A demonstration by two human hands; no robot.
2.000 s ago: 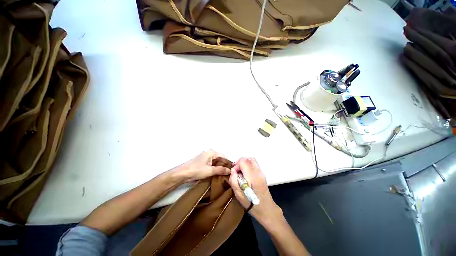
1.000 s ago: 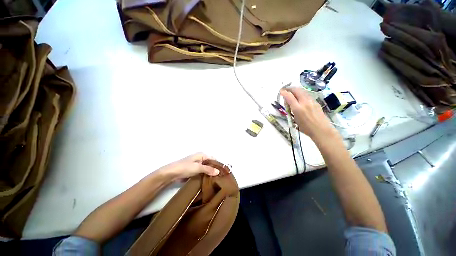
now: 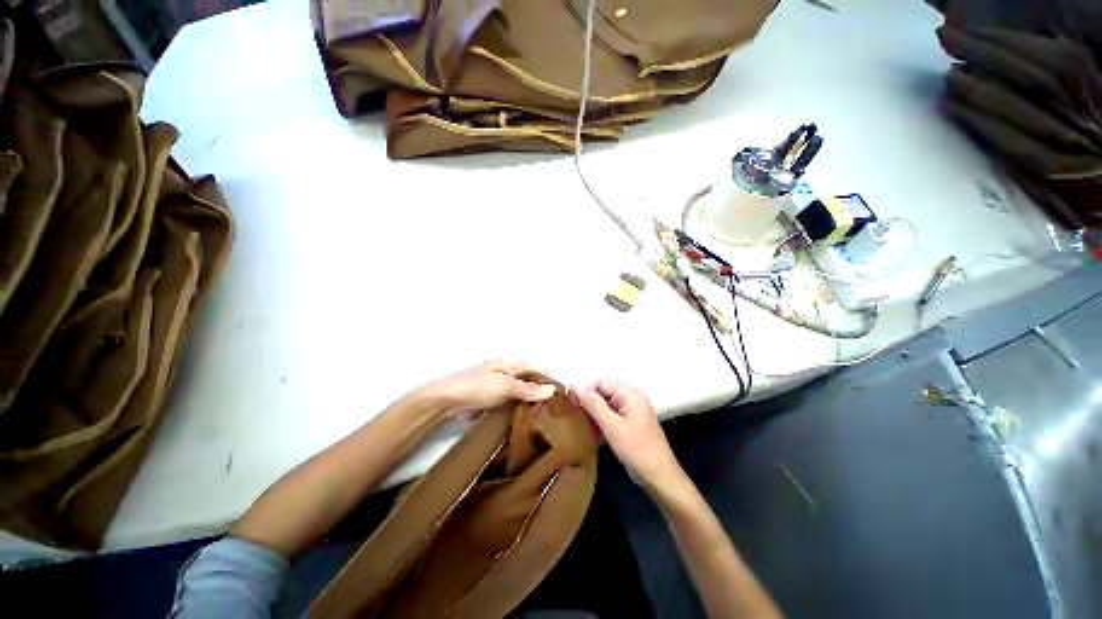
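Note:
A brown bag body hangs open over my lap at the table's front edge, with thin metallic lines running along its inside. My left hand holds its top edge with thumb and fingers. My right hand pinches the same edge just to the right, fingertips close to my left thumb. No tool shows in my right hand. Whatever is between its fingertips is too small to tell.
Brown bag stacks lie at the left, far side and right. On the white table are a white pot, a yellow-and-black box, tangled cords and a yellow-and-dark pad. Grey metal is at right.
My right hand left the bag with the white pen, reached to the cords near the pot, and is now back at the bag edge without the pen. My left hand kept its hold.

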